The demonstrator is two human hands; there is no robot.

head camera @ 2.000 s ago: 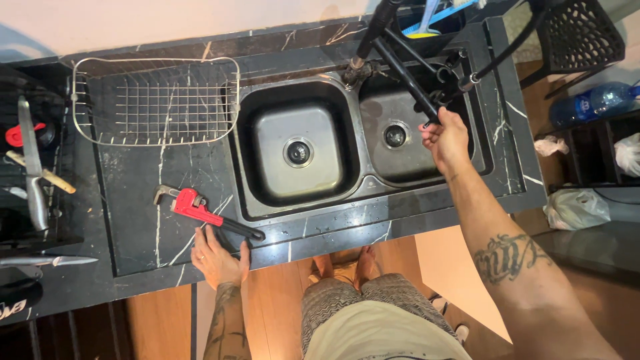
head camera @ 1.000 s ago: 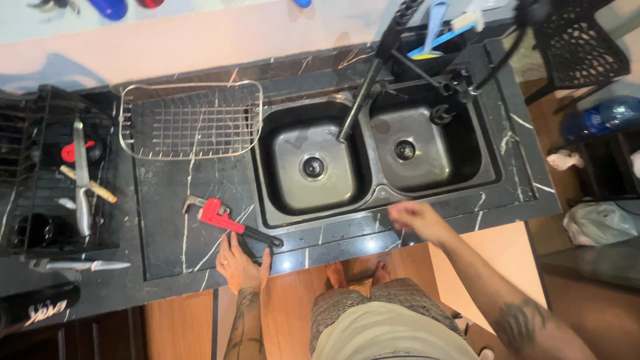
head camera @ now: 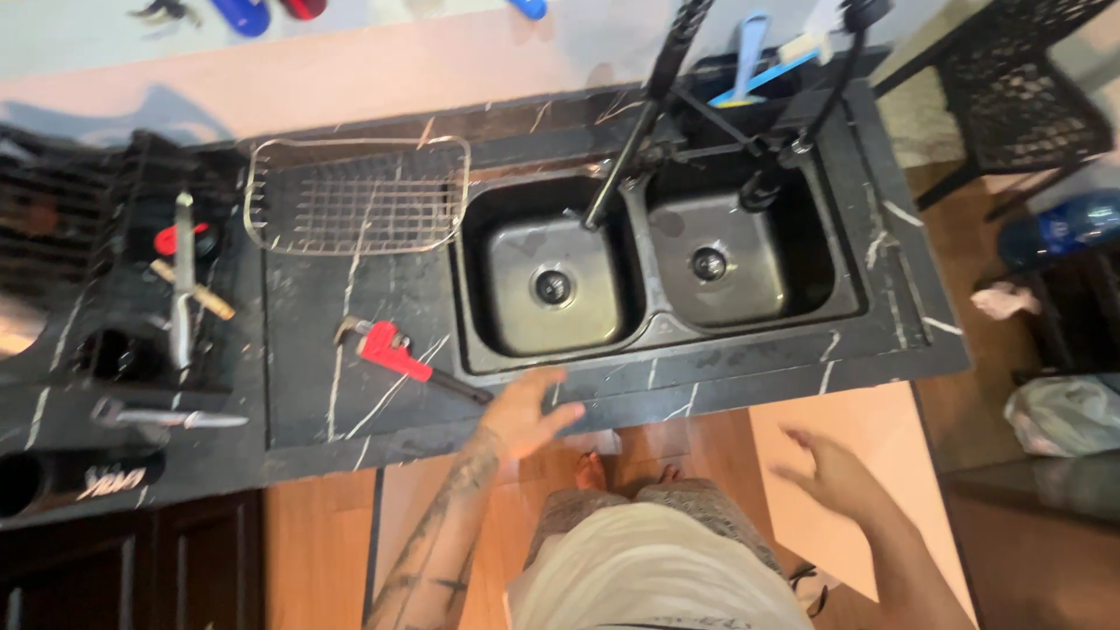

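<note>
My left hand (head camera: 527, 413) holds nothing, its fingers apart near the counter's front edge, by the handle end of a red pipe wrench (head camera: 395, 352). The wrench lies on the dark marble-patterned counter, left of a black double-bowl sink (head camera: 656, 317). My right hand (head camera: 822, 472) hangs in front of the counter, fingers apart and holding nothing. A black faucet (head camera: 643, 131) rises behind the sink, its long spout pointing down into the left bowl. An empty wire basket (head camera: 359, 249) stands behind the wrench.
At left, a dark dish rack (head camera: 131, 262) stands near a knife (head camera: 182, 280); another knife (head camera: 188, 418) lies nearer the front. A black holder with brushes (head camera: 744, 79) is behind the right bowl. A black chair (head camera: 1024, 105) and a blue water bottle (head camera: 1063, 229) are at right.
My right hand has let go of the faucet spout and drawn back in front of the counter. The spout now points into the left bowl. My left hand has moved right, off the wrench handle.
</note>
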